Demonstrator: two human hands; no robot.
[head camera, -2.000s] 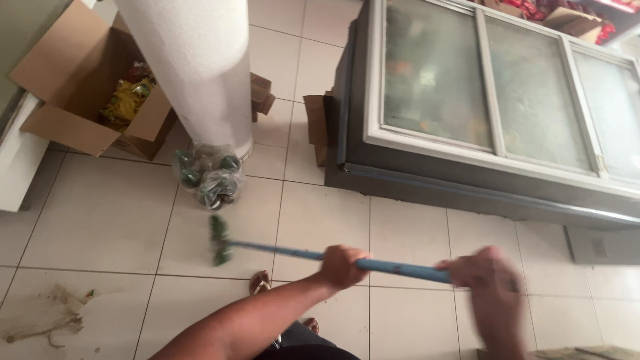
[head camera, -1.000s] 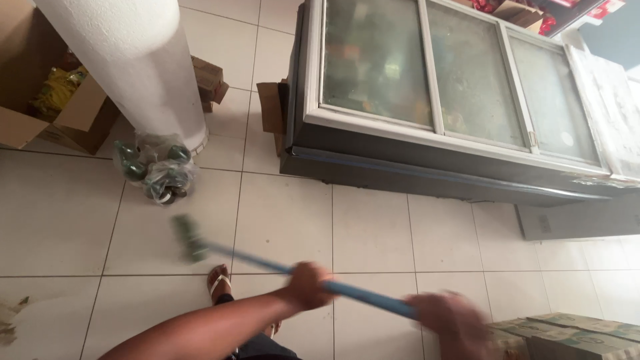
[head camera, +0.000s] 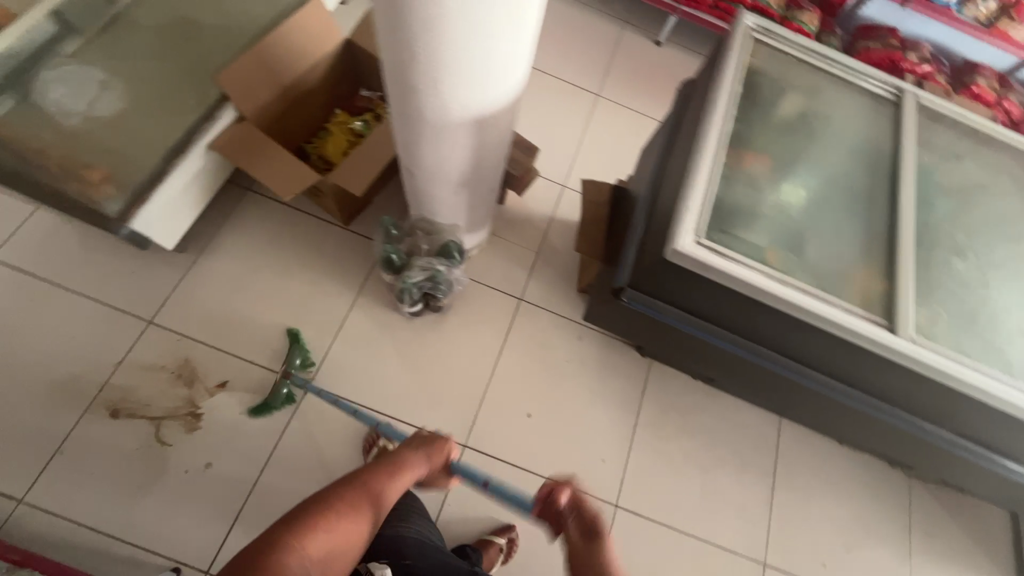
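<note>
My left hand grips the middle of a blue broom handle, its forearm coming up from the bottom of the view. Farther along, my right hand is closed around the handle's upper end, slightly blurred. At the far end, the broom head with green bristles rests on or just over the tiles, right of a brown smear on the floor.
A white round pillar stands ahead, with plastic-wrapped green bottles at its foot. An open cardboard box is left of it. Glass-topped freezers stand at the right and upper left.
The view has swung left, bringing the upper-left freezer in. The broom head has moved from near the wrapped bottles toward the brown smear. Both hands stay on the handle.
</note>
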